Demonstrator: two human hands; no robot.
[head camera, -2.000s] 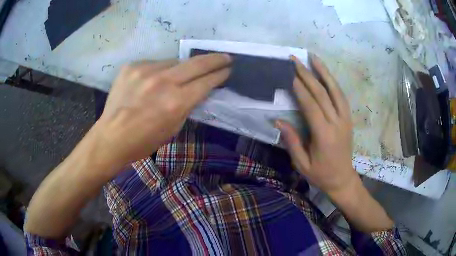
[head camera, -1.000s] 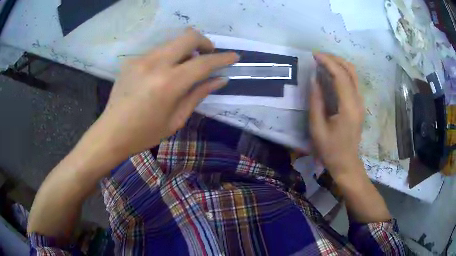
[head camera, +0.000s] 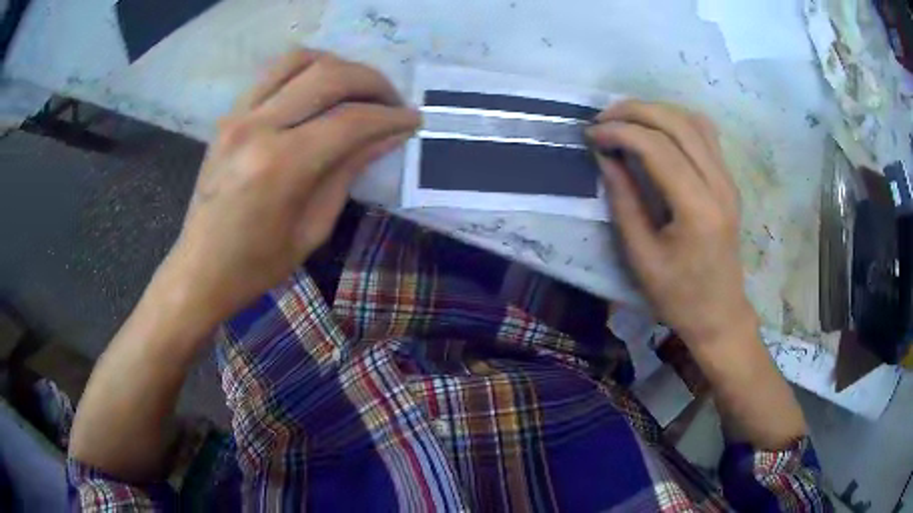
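Observation:
A white rectangle (head camera: 511, 203) lies flat near the table's front edge. A charcoal dark piece (head camera: 509, 166) lies on it, with white showing around it. A narrow pale grey strip (head camera: 506, 127) with white long edges lies lengthwise across the upper part of the dark piece. My left hand (head camera: 300, 150) has its fingertips pinched at the strip's left end. My right hand (head camera: 676, 200) has thumb and fingers at the strip's right end. The fingertips hide both ends of the strip.
The iron (head camera: 876, 261) stands at the right edge on a brown pad (head camera: 857, 353). White sheets (head camera: 746, 28) lie at the upper right, beside crumpled white scraps (head camera: 839, 60). A dark garment part (head camera: 155, 22) lies at the upper left. The table edge runs close to my body.
My left hand has moved off the dark piece to the strip's left end. My right hand has come in to its right end. The strip now lies higher across the dark piece.

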